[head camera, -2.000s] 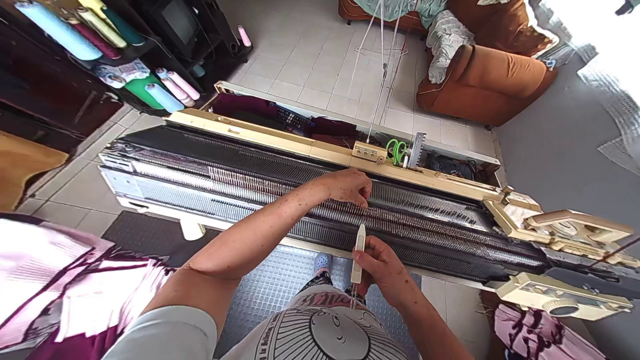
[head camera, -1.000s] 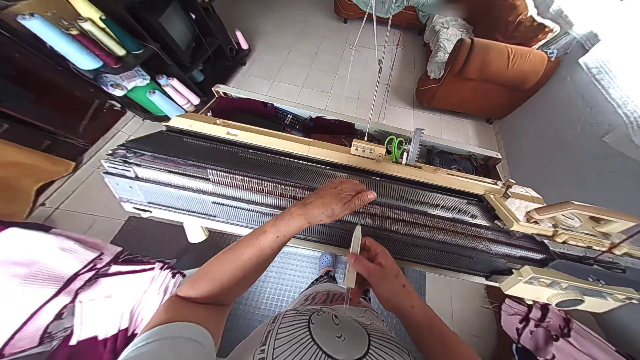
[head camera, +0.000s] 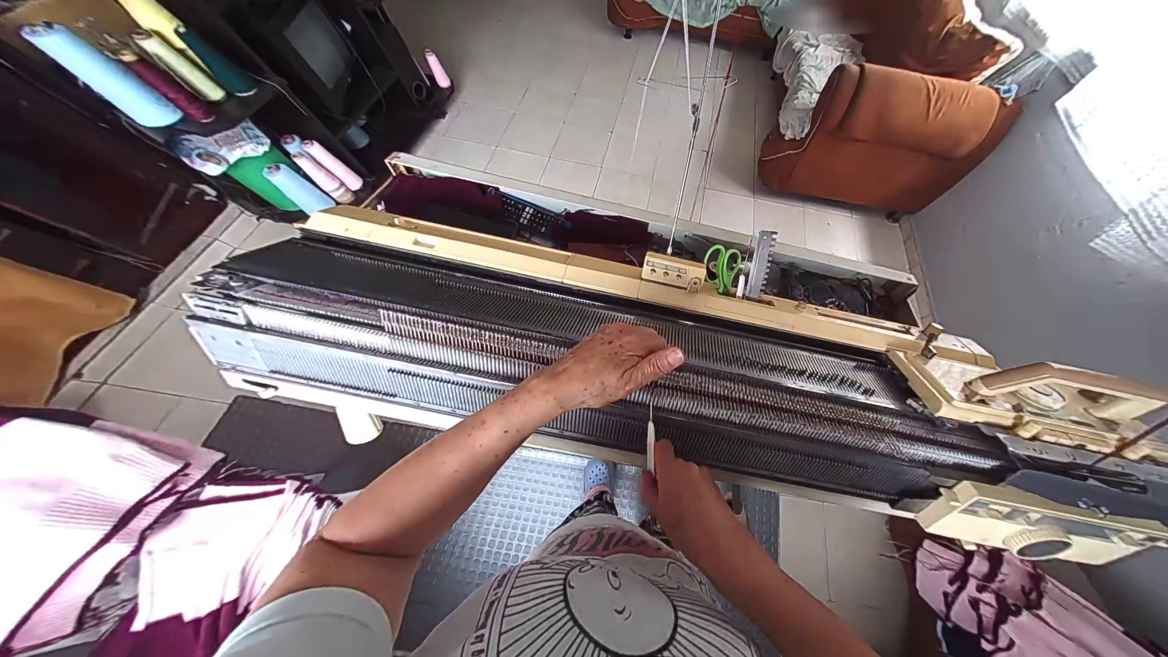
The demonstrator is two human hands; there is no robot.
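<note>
A double-bed knitting machine (head camera: 474, 283) with rows of metal needles spans the view. My left hand (head camera: 613, 367) lies palm down over the gap between the two beds, near the middle, its thumb pointing right; whether its hidden fingers grip anything I cannot tell. Just below and to the right, my right hand (head camera: 684, 493) holds a white-handled tool (head camera: 651, 445), whose thin metal shaft points up toward the needle beds by my left thumb. The main carriage (head camera: 1049, 392) and the lower carriage (head camera: 1031, 529) are at the machine's right end.
Green-handled scissors (head camera: 724, 268) and a metal comb-like piece (head camera: 761, 260) stand behind the beds, beside the yarn mast base (head camera: 673, 270). Yarn cones (head camera: 105, 73) fill a shelf at upper left. Pink and maroon knitted pieces (head camera: 210, 547) lie at lower left. A brown armchair (head camera: 894, 137) is beyond.
The tool in my right hand, upright in front of the machine before, now reaches in with its thin shaft at the needles. My left hand has flattened from its earlier bent pose.
</note>
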